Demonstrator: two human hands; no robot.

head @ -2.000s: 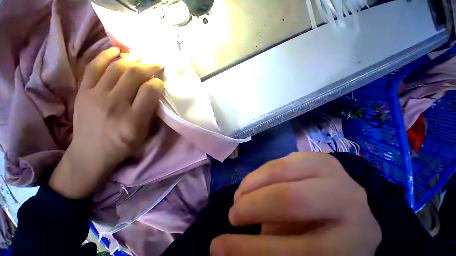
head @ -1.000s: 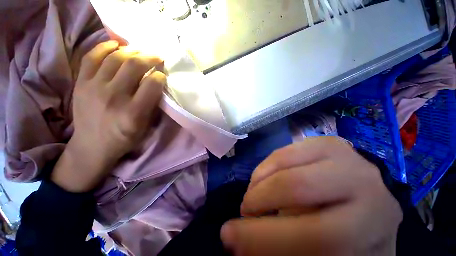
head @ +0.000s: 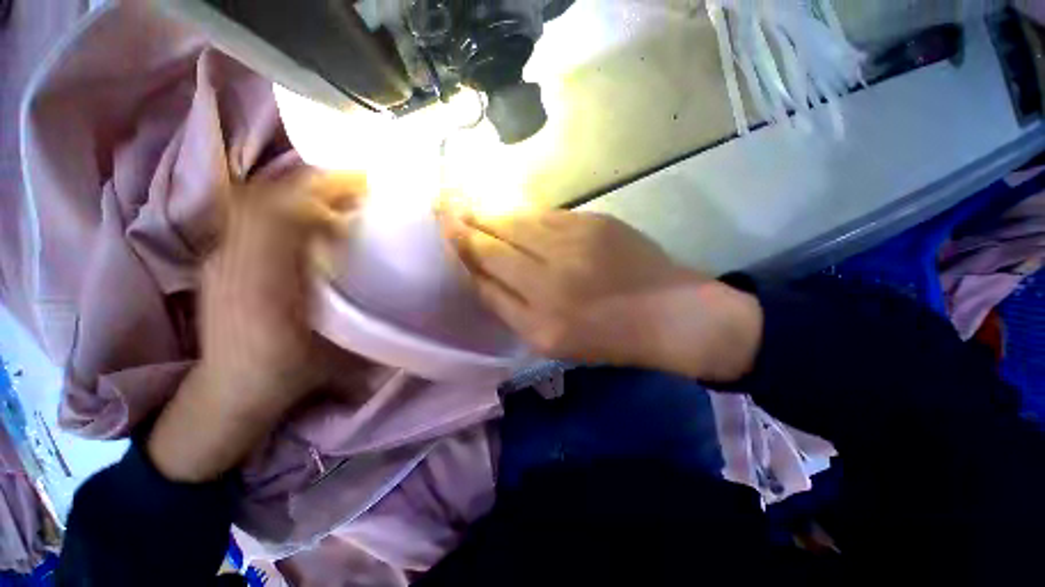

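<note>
A pink band (head: 407, 344) curves between my hands below the sewing machine head (head: 476, 57), its upper part lost in the lamp's glare. My left hand (head: 269, 269), blurred, is on the pink cloth and the band's left side; its fingertips are in the glare. My right hand (head: 584, 281) lies on the band's right side with its fingers towards the needle area. The pink garment body (head: 149, 195) is heaped left of my left hand and hangs down below it. The needle tip cannot be made out.
White strips (head: 791, 69) lie on the machine bed at upper right. The white machine table (head: 791, 184) has a grey edge. A blue crate (head: 1020, 333) with pink cloth is at right. More pink pieces (head: 762, 453) show below the table edge.
My right hand has moved up and left from in front of my body onto the band. The band now bulges in a curve. The machine head shows more fully in view.
</note>
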